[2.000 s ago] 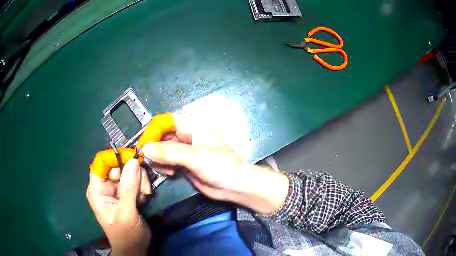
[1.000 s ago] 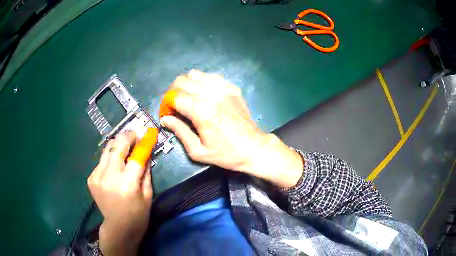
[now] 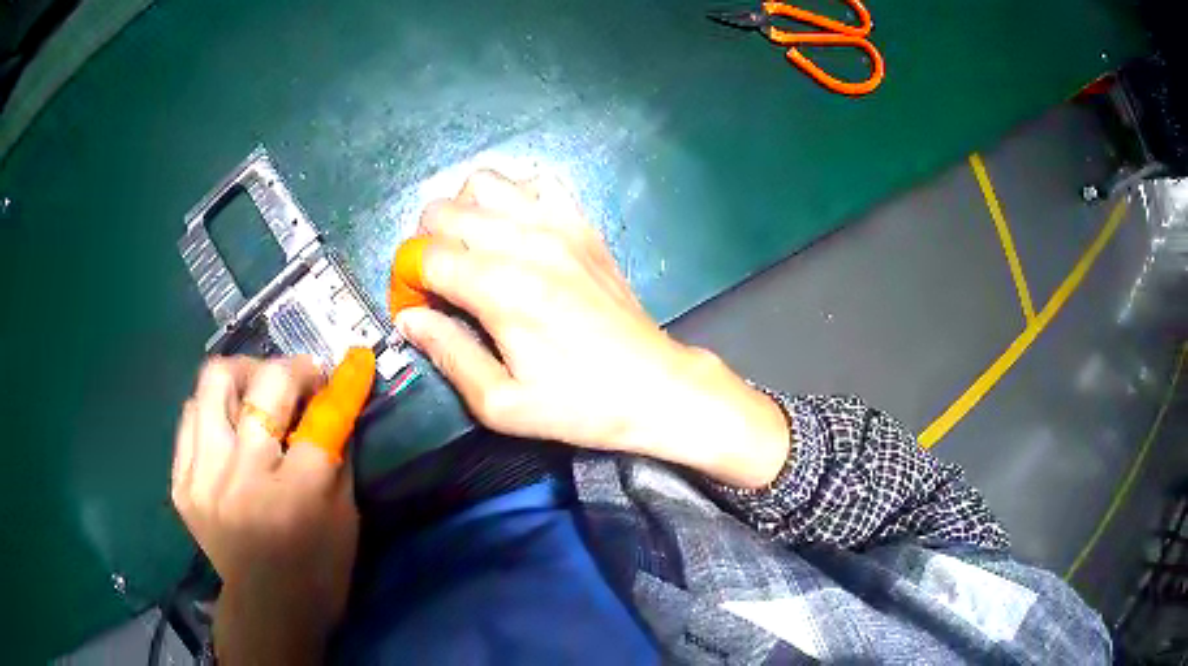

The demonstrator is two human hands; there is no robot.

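The silver-grey slotted fixture (image 3: pixel 321 310) lies on the green bench, left of centre, partly under my fingers. Its cover frame (image 3: pixel 193 255) with a large window lies opened beyond the block. My left hand (image 3: pixel 267 455), with an orange cot on the index finger, rests its fingertips on the block's near side. My right hand (image 3: pixel 534 312), also with an orange cot, has thumb and index finger closed together at the block's right end. Whether a small piece is between them is hidden. Small coloured ends show at the block's near right corner.
Orange-handled scissors (image 3: pixel 829 42) lie at the top right of the green bench top (image 3: pixel 586 78). Dark cables (image 3: pixel 167 638) show at the lower left. The grey floor (image 3: pixel 899 306) with yellow lines lies beyond the bench edge.
My hands held a dark cable end above the fixture at first; they have since parted and lowered onto the block. The fixture, scissors and bench have shifted up in the view.
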